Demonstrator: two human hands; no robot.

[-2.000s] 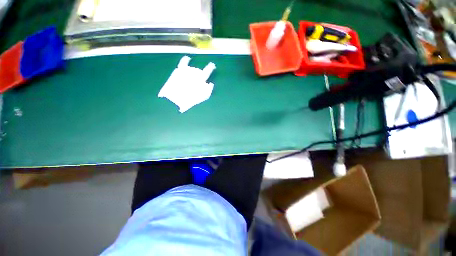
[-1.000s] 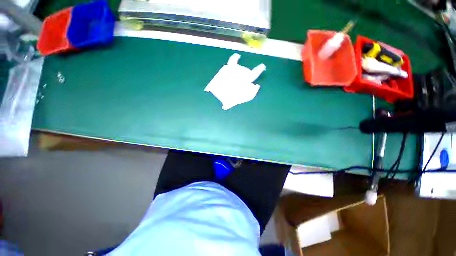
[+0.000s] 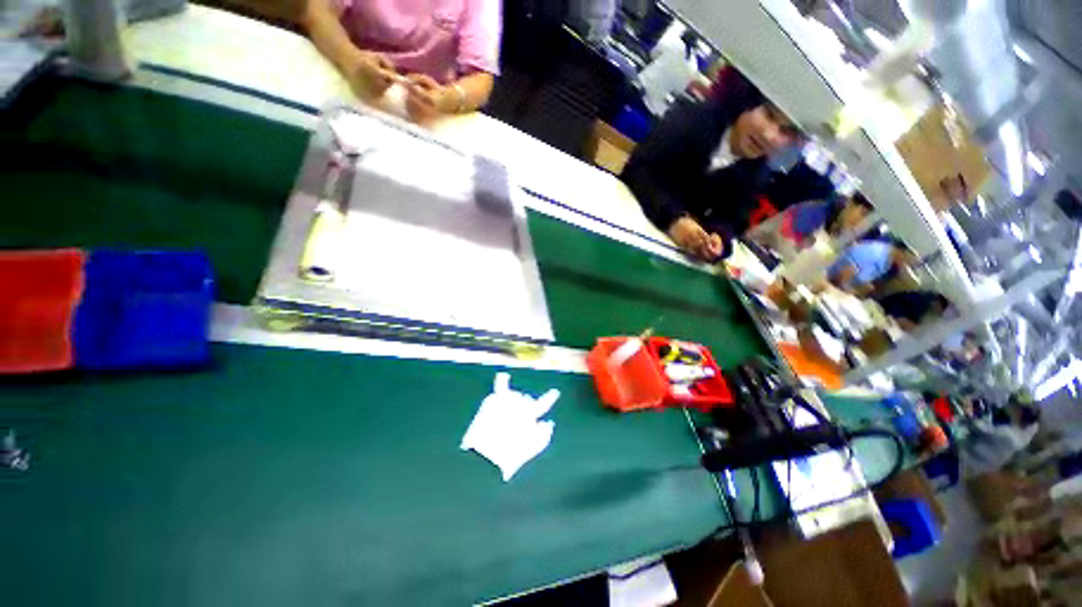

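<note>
No hand of mine is in the picture. A thin white work glove (image 3: 509, 427) lies flat on the green bench surface (image 3: 273, 498) in front of me. Behind it stands a framed tray (image 3: 415, 249) with a white centre; a yellow-handled tool (image 3: 323, 237) and a dark grey block (image 3: 489, 185) lie on it. Right of the glove are a red parts bin (image 3: 632, 382) with a small dispensing bottle and a red tool bin (image 3: 707, 388) with a yellow-black knife.
Joined red (image 3: 38, 311) and blue (image 3: 142, 311) bins stand at the left. A black flexible-arm stand (image 3: 771, 447) with cables is at the right, above a brown carton (image 3: 831, 569). Across the bench sit a person in pink (image 3: 421, 36) and one in dark clothes (image 3: 688, 166).
The view has tilted up and turned, bringing in the far side of the bench, the seated people and the line at right. My lap has left the picture. The glove lies still.
</note>
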